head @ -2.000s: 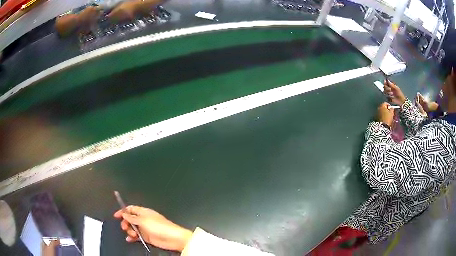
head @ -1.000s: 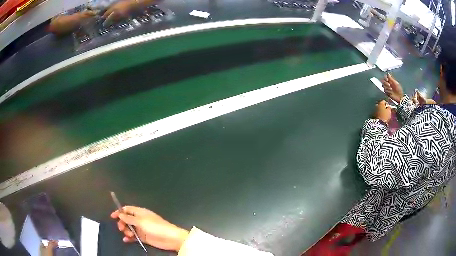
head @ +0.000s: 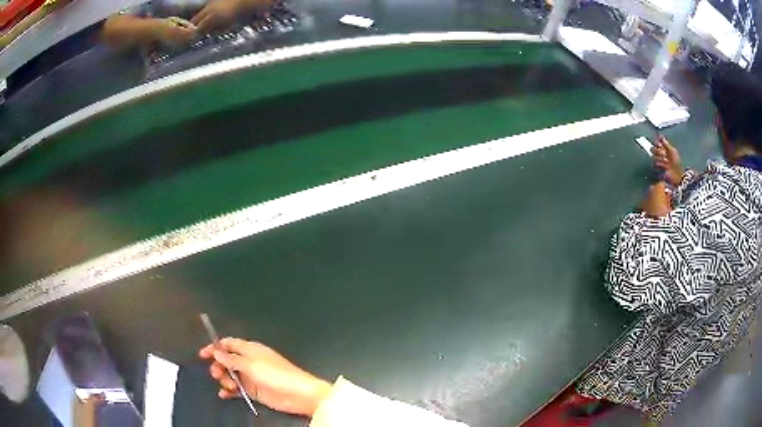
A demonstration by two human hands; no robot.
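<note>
My right hand [head: 266, 377], bare, holds thin tweezers [head: 209, 329] like a pen over the dark green bench, at the bottom left. Their upper end points away from me. A white strip [head: 160, 392] lies left of the hand, cut off by the bottom edge. Further left is a dark, glossy smartphone [head: 82, 350], beside a pale white sheet [head: 53, 388]. A small skin-coloured patch shows at the smartphone's lower part; I cannot tell whether it is a finger of my left hand. The rest of my left hand is not visible.
A white rail [head: 368, 181] separates the bench from the green conveyor belt [head: 434, 104]. A person in a patterned top [head: 685, 250] sits at the right. Across the belt, another person's hands [head: 171, 32] are over a tray. A round pale object [head: 12, 365] is at the left edge.
My right hand still holds the tweezers. The person at the right has leaned forward, head lower. The hands across the belt have shifted. The view has moved slightly.
</note>
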